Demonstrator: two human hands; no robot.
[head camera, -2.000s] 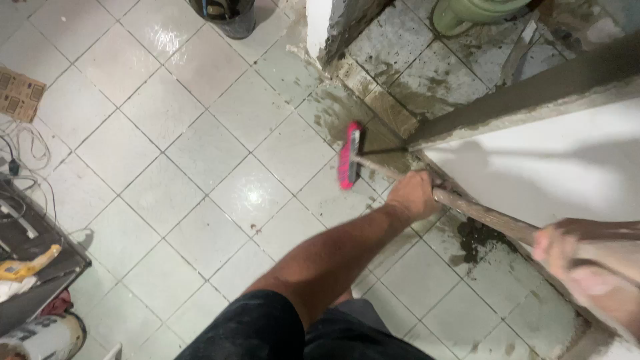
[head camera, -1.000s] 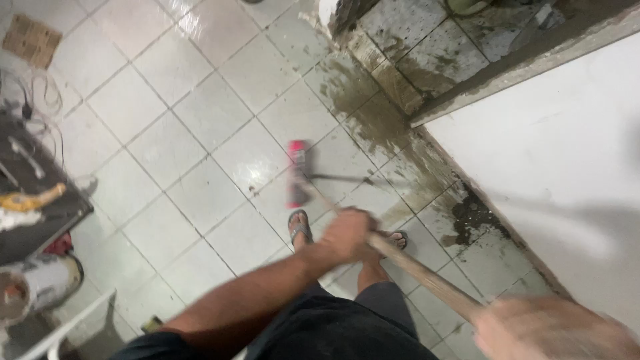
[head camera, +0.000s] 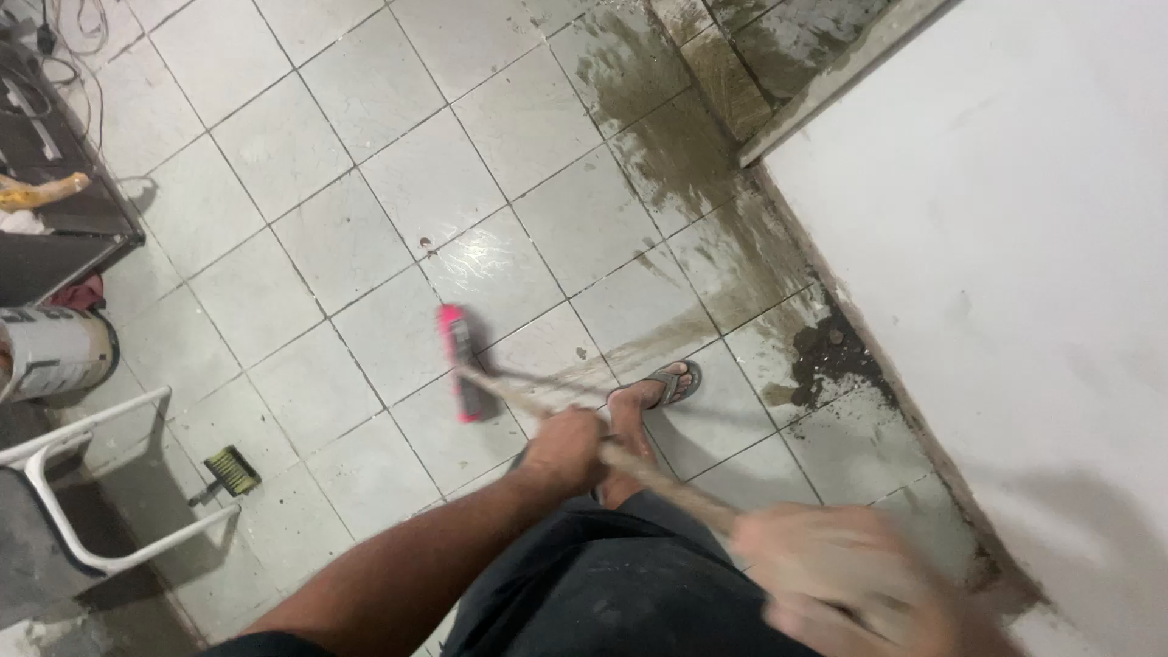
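Observation:
A pink and grey push broom head (head camera: 459, 363) rests on or just over the white floor tiles, slightly blurred. From it a wooden handle (head camera: 666, 482) slants down to the right, under both fists. My left hand (head camera: 568, 447) is closed round the handle's lower part, above my shorts. Farther up the handle, near the bottom right, my right hand (head camera: 849, 566) grips it too, blurred and close to the camera. One foot in a flip-flop (head camera: 677, 383) stands just right of the handle. Wet brown dirt (head camera: 675, 146) is smeared on the tiles along the wall.
A white wall (head camera: 1004, 228) bounds the right side, with dark debris (head camera: 826, 356) at its foot. At left are a dark cabinet (head camera: 73, 246), a white bucket (head camera: 59, 354) lying on its side, a white-framed chair (head camera: 82, 547) and a brush (head camera: 233, 472). Cables (head camera: 82, 55) trail at top left.
The broom head has moved away from the dirty doorway threshold, across the tiles to the left. Both hands have stayed on the handle. The view has shifted, bringing the chair and the small brush into sight.

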